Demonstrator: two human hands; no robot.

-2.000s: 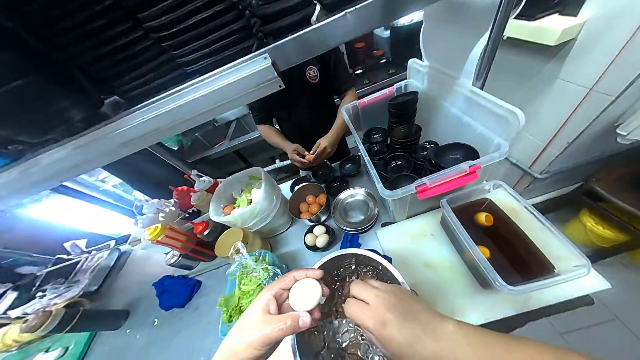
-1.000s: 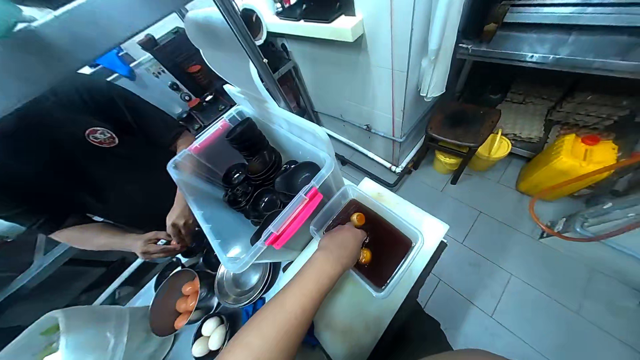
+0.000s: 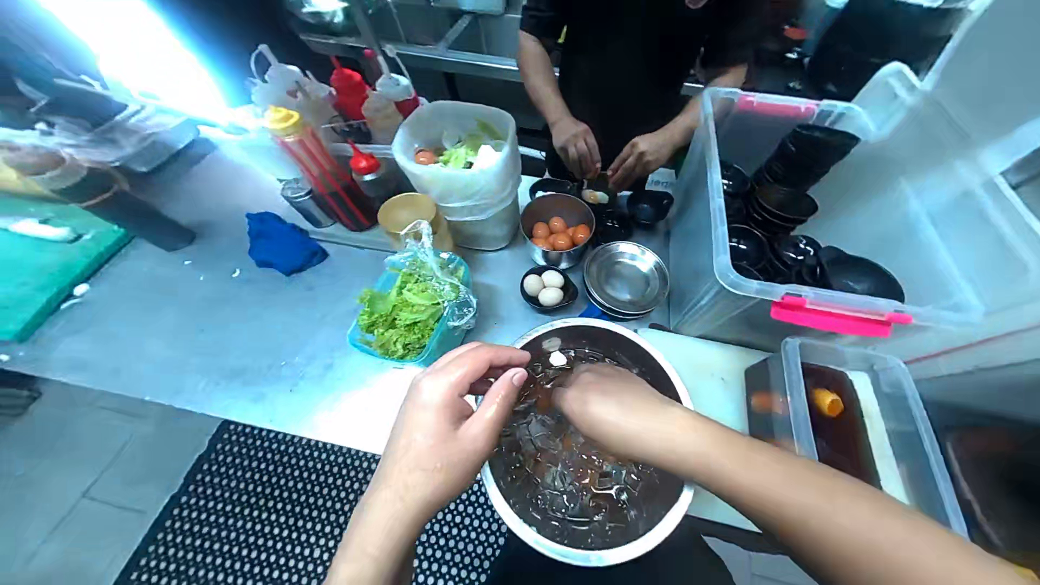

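Observation:
A large round metal bowl holds water, ice and what look like bits of eggshell. My right hand reaches into the ice water; its fingers are hidden, so whether they hold anything does not show. Over the bowl's left rim is my left hand, thumb and fingers apart and nothing between them. Behind the bowl, a small black dish holds several white eggs, and a metal bowl holds several brown eggs. To the right, a clear plastic tub contains dark liquid with an orange-brown egg.
A co-worker's hands work across the counter. Stacked metal dishes stand beside a clear bin of black bowls. Left are a lettuce container, a lined waste tub, a blue cloth, sauce bottles and a green cutting board.
My right hand has come from the dark-liquid tub to the ice-water bowl. The white peeled egg in my left hand two seconds ago is no longer there. The view has swung back left.

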